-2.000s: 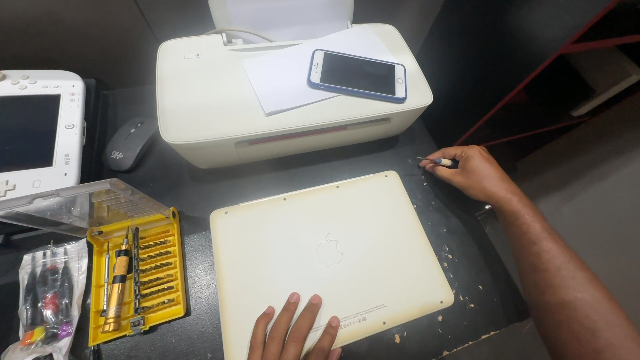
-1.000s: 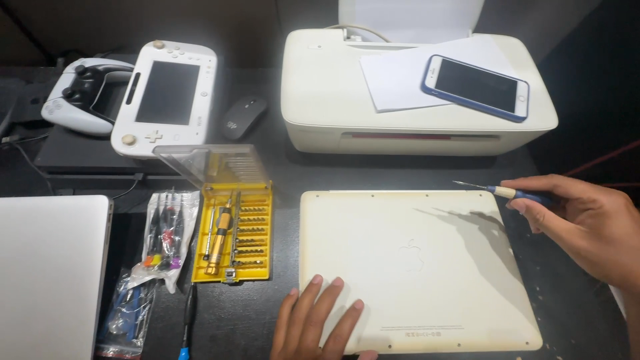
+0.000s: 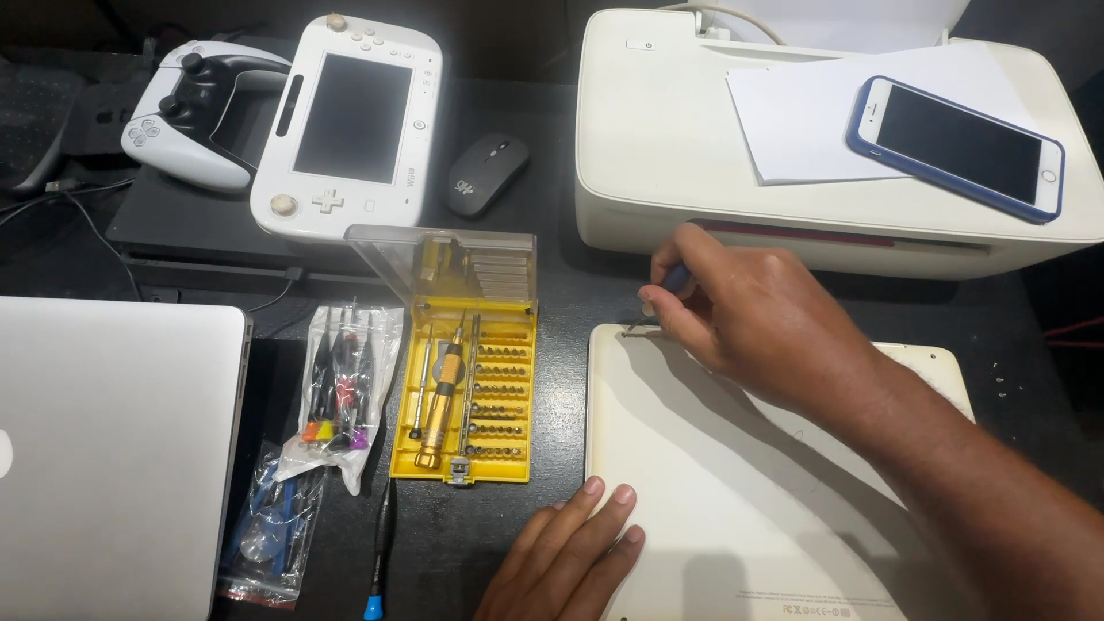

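Note:
A white Apple laptop (image 3: 690, 466) lies underside up on the dark table. My right hand (image 3: 742, 302) holds a small precision screwdriver (image 3: 677, 278) with a blue handle, its tip at the screw hole in the laptop's top left corner. The fingers hide part of the handle. My left hand (image 3: 569, 552) rests with spread fingers on the laptop's lower left edge. Left of the laptop stands an open yellow bit case (image 3: 504, 470) with a gold screwdriver (image 3: 442, 397) and rows of bits. A black screwdriver with a blue end (image 3: 379, 552) lies below the case.
Behind the laptop stands a white printer (image 3: 655, 129) bearing paper (image 3: 776, 129) and a phone (image 3: 957, 147). A mouse (image 3: 489, 172), a white gamepad (image 3: 354, 112), a controller (image 3: 190, 129), bagged tools (image 3: 345, 379), blue tools in a bag (image 3: 276, 526) and a silver laptop (image 3: 112, 448) are to the left. Small screws (image 3: 999, 379) lie at right.
My right hand has moved with the screwdriver from the laptop's right side across to its top left corner. My left hand remains at the laptop's lower edge. The view has shifted.

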